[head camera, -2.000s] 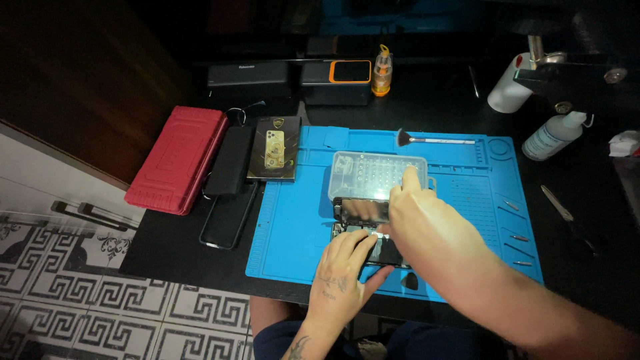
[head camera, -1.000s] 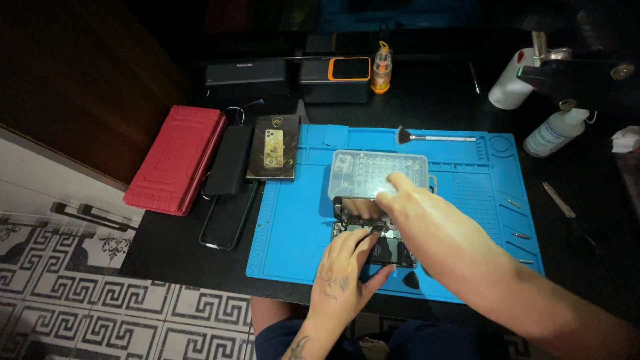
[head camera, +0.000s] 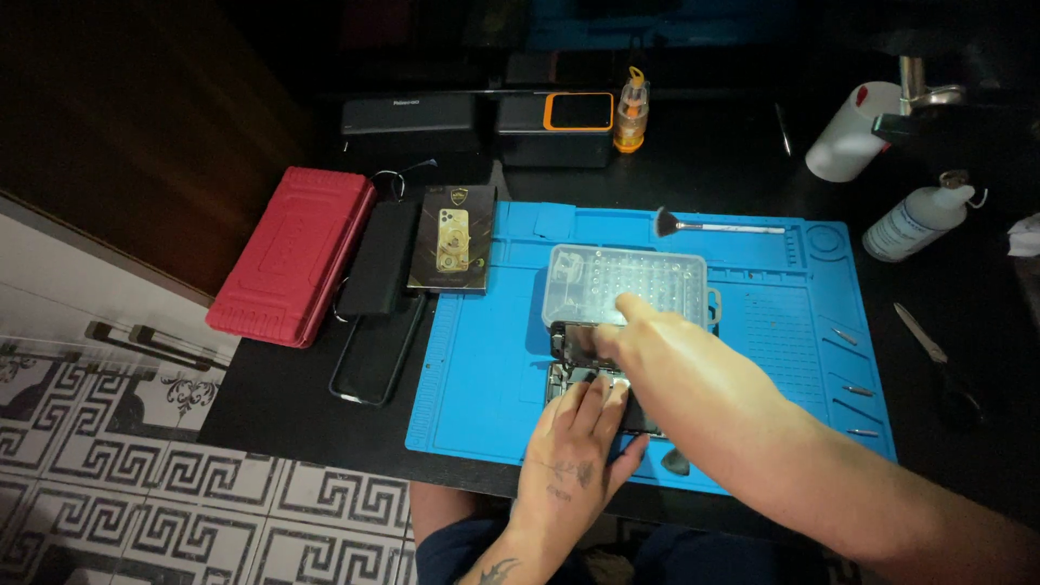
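Observation:
An opened smartphone body lies on a blue silicone repair mat, its inner parts showing. Its display panel is raised and leans at the front side of a clear plastic organizer case. My left hand rests with its fingers across the phone body, the thumb by its near edge. Above the phone is my right hand, bent over the display panel's right part, one finger over the case. Whether it holds a small tool is hidden. A dark pick-like piece lies at the mat's near edge.
A brush and several metal bits lie on the mat. At left are a red case, a black phone box and a phone case. Scissors, a dispenser bottle and a white container stand or lie right.
My right hand has shifted slightly over the display panel and case. My left hand stays on the phone body.

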